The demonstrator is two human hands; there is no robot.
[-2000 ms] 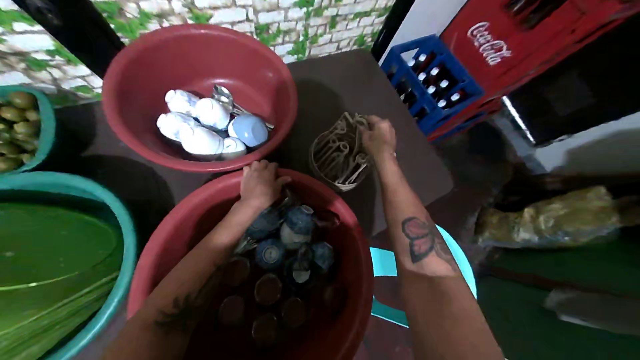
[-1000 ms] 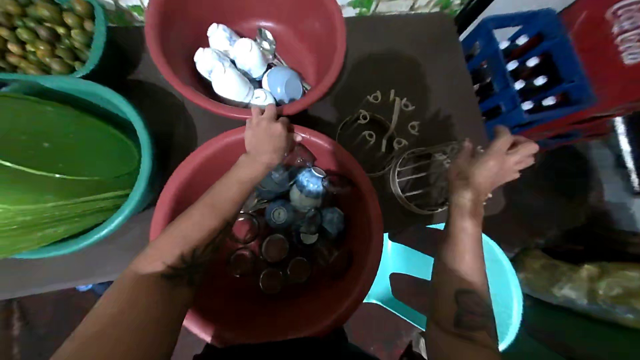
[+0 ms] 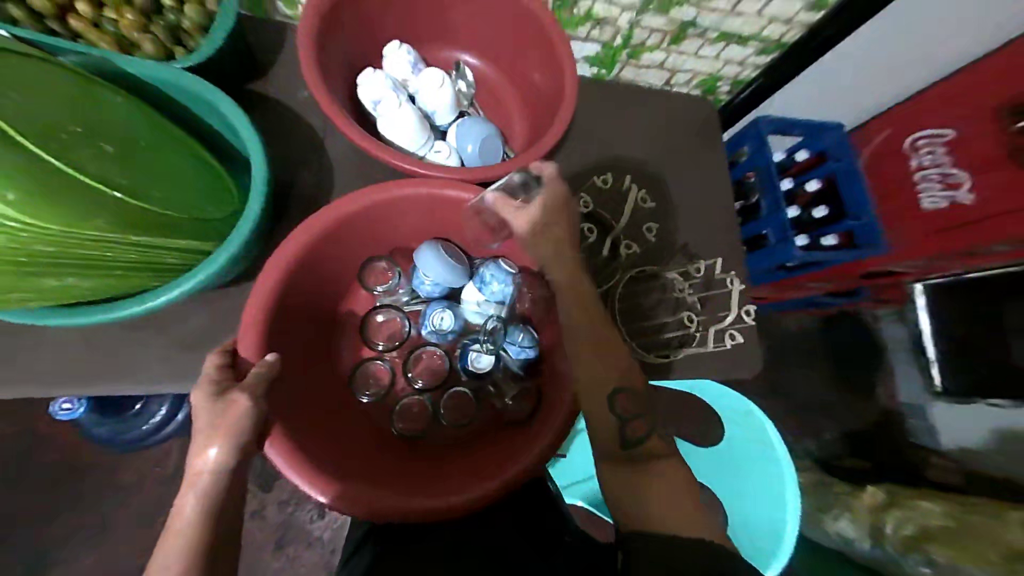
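Note:
My left hand grips the left rim of a large red plastic basin, thumb over the edge. Several clear drinking glasses stand in that basin beside blue-and-white cups. Over its upper right rim my right hand holds a clear glass, tilted. A second red basin, touching or close behind the first, holds white cups, a pale blue bowl or cup and metal spoons. A wire glass rack with looped hooks lies on its side on the brown table, right of my right forearm.
Green tubs with large leaves and small round fruits stand at the left. A blue bottle crate is at the right, by a red crate or cooler. A turquoise plastic stool or chair stands below the table's right end.
My right hand has moved from the wire rack to the front basin and now holds a glass. The left hand has gone from the basin's far rim to its left rim. The rack has been tipped over.

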